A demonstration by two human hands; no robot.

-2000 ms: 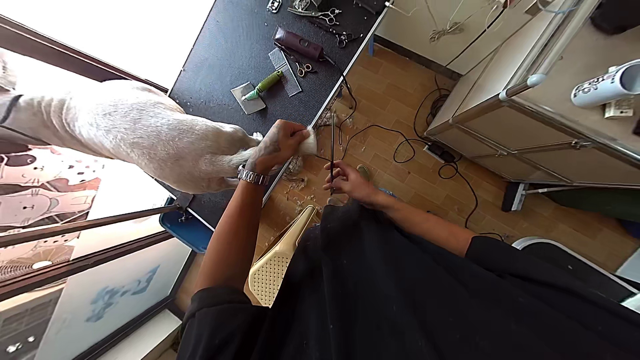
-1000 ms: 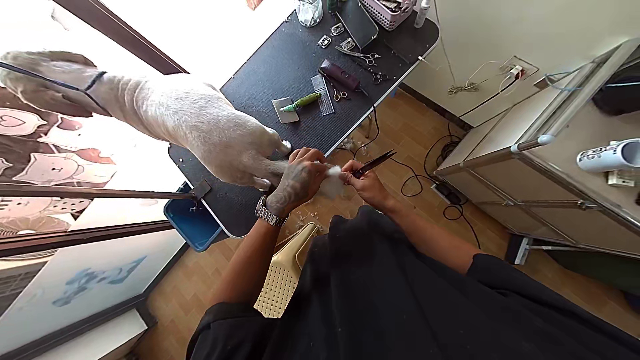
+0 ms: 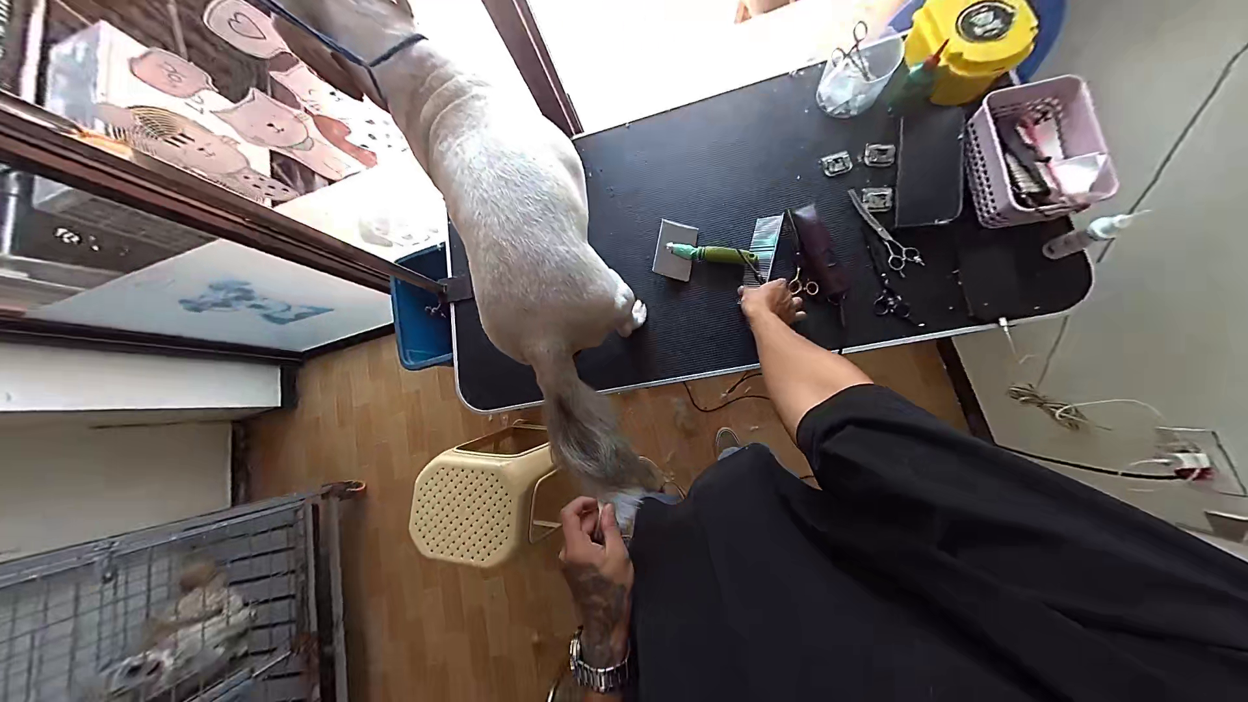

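A short-coated white and grey dog (image 3: 526,224) stands on the black grooming table (image 3: 717,127), its grey tail (image 3: 583,424) stretched past the near edge. My left hand (image 3: 597,536), wearing a metal watch, pinches the hair at the tail's tip. My right hand (image 3: 773,300) is on the table at the lower end of a metal comb (image 3: 765,244), beside gold-handled scissors (image 3: 803,283); its fingertips are partly hidden, so its grip is unclear. A green-handled slicker brush (image 3: 717,254) lies left of the comb, and a dark maroon clipper (image 3: 819,253) to the right.
More scissors (image 3: 885,232), clipper blades (image 3: 878,155), a pink basket (image 3: 985,180) and a clear cup (image 3: 848,88) stand or lie farther right. Below are a beige plastic stool (image 3: 468,512), a wire cage (image 3: 234,585) holding an animal and a blue bin (image 3: 419,341). A leash (image 3: 375,63) loops the dog's neck.
My right hand has moved from beside my left hand, where it held dark scissors, to the tools on the table. The view has shifted considerably.
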